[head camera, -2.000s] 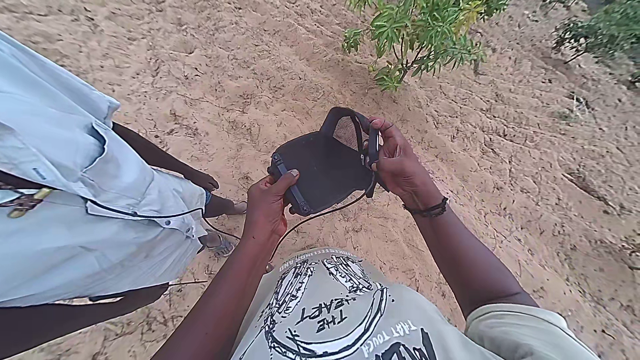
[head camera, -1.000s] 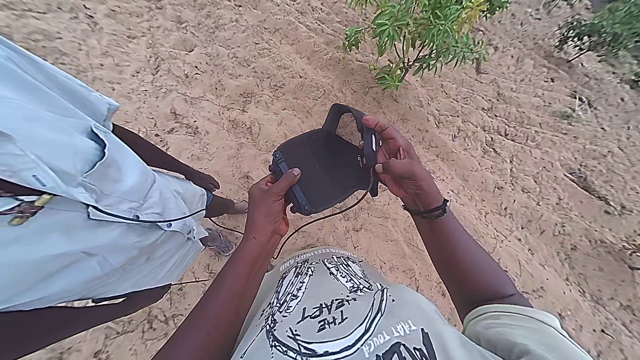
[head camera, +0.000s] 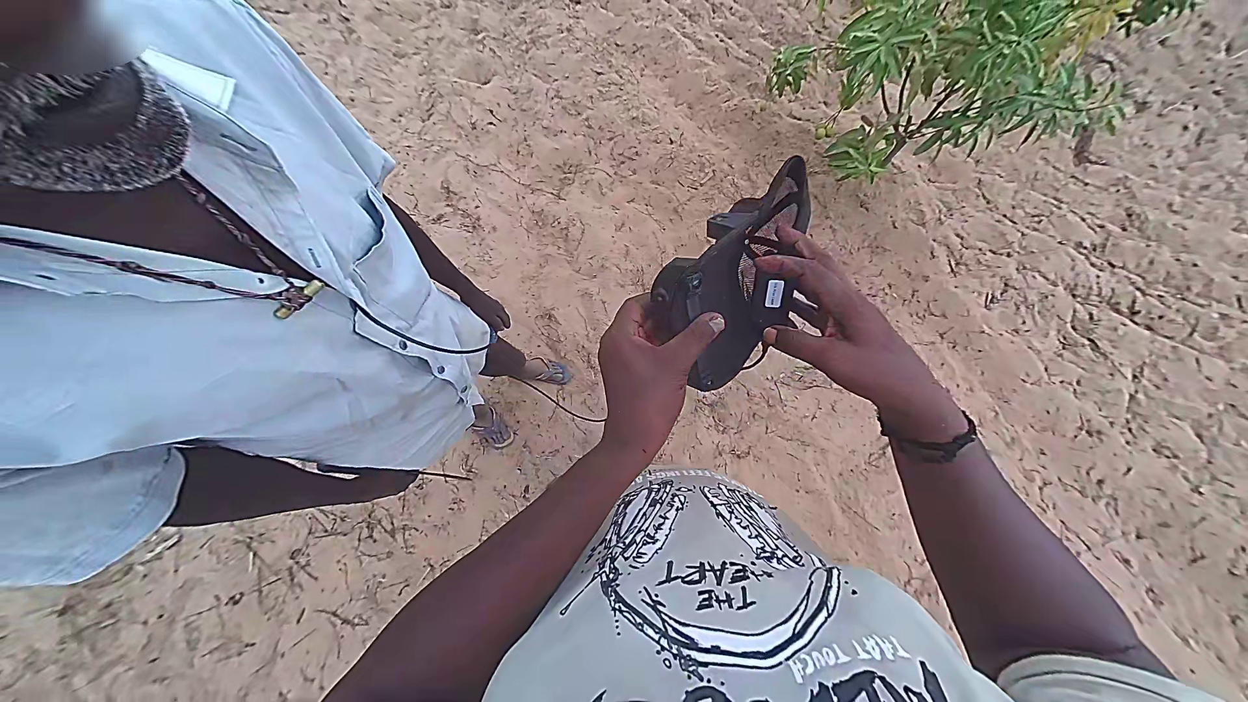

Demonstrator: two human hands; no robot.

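A black cap-like piece of headgear with a mesh part (head camera: pixel 726 307) is held up in front of my chest, tilted so its curved side shows. My left hand (head camera: pixel 648 366) grips its lower left edge, thumb on top, beside a dark box-shaped part. My right hand (head camera: pixel 843 322) holds a small black module with a white label (head camera: pixel 774 293) at its right side, between thumb and fingers. A second dark block (head camera: pixel 731 222) sticks out near the top. A thin black cable (head camera: pixel 561 405) runs left from behind my left hand.
A person in a light blue shirt (head camera: pixel 322 322) stands close at my left, with cords at the chest and sandalled feet (head camera: pixel 495 429) near mine. Sandy ground (head camera: pixel 546 146) with dry twigs lies all around. A leafy green shrub (head camera: pixel 936 88) grows ahead on the right.
The headgear has been turned from lying broad and flat to a steeper tilt, showing its mesh and attached blocks. My right fingers have shifted onto the labelled module. More of the other person's upper body shows.
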